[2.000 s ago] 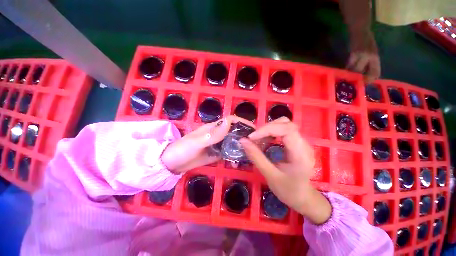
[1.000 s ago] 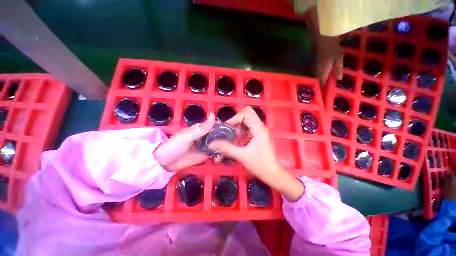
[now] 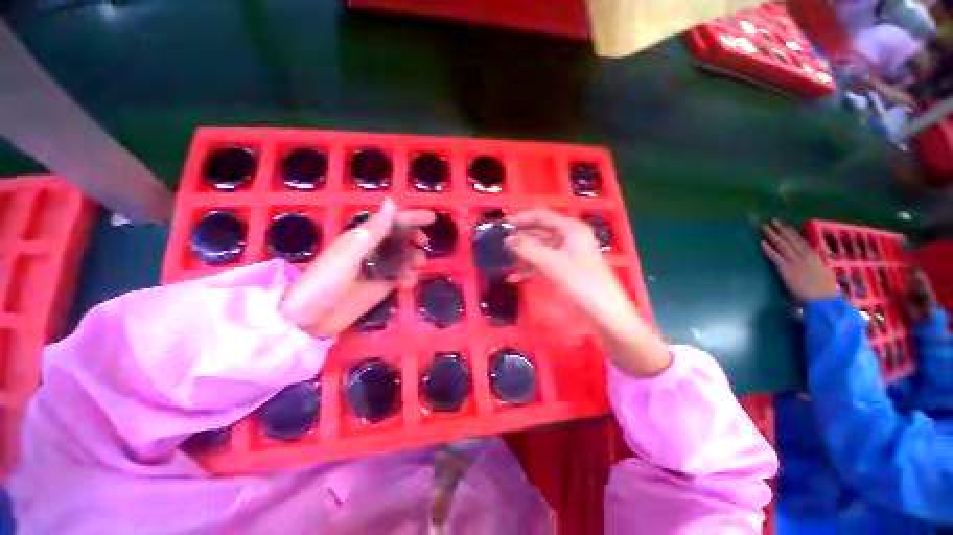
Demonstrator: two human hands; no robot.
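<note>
The red foam tray (image 3: 570, 356) lies in front of me, with glossy black discs, likely watch heads, in most pockets. My left hand (image 3: 340, 269) holds a dark round unit (image 3: 388, 257) between thumb and fingers above the tray's middle. My right hand (image 3: 573, 261) pinches a greyish round unit (image 3: 492, 248) by its right edge, just above the pockets. The hands are apart. Both units are blurred, so I cannot tell which face is up or whether film is on them. My hands and sleeves hide some pockets.
A partly seen red tray (image 3: 37, 235) lies at left beside a grey slanted post (image 3: 84, 125). Another filled red tray (image 3: 761, 47) is at the back right. A person's blue sleeve (image 3: 862, 366) and hand are at right, near a small filled tray (image 3: 884, 274).
My hands have separated, each now with a round unit. The view has shifted. The filled tray that adjoined mine on the right, and the other hand at it, are no longer there.
</note>
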